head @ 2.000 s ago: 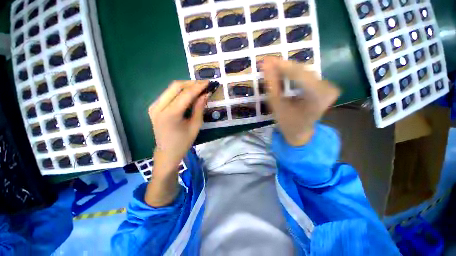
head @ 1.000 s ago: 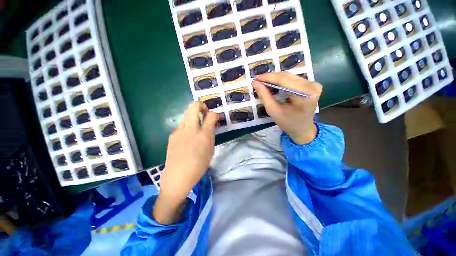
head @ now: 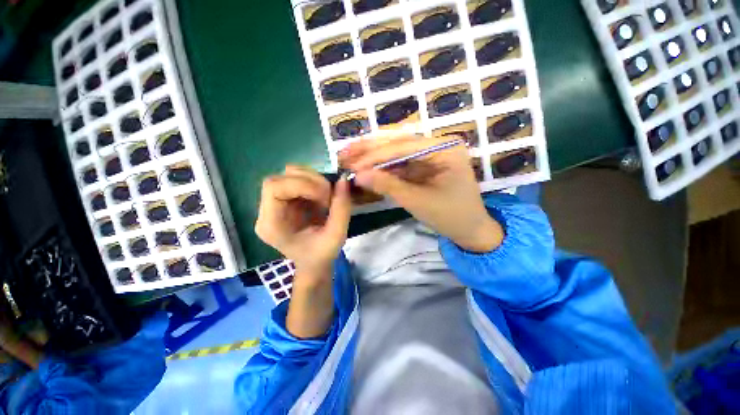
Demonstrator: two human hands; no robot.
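My left hand [head: 304, 215] pinches a small black speaker [head: 334, 177] between thumb and fingers, just over the near left corner of the middle tray. My right hand [head: 426, 182] holds thin silver tweezers [head: 418, 156], whose tip end meets the part at my left fingertips. The middle white tray [head: 531, 177] lies on the green bench and holds black oval speakers, one per cell on a tan bottom. My hands hide several of its near cells. Fine detail of the held part is too small to tell.
A stacked white tray [head: 230, 258] of black parts stands at the left. Another tray [head: 661, 191], with pale-dotted parts, lies at the right bench edge above a brown carton [head: 714, 251]. Black trays [head: 57, 284] are at far left, near another person's blue sleeve [head: 105, 373].
My left hand has lifted off the near left cells with a black part. My right hand has moved left with the tweezers to meet it. The view has shifted slightly.
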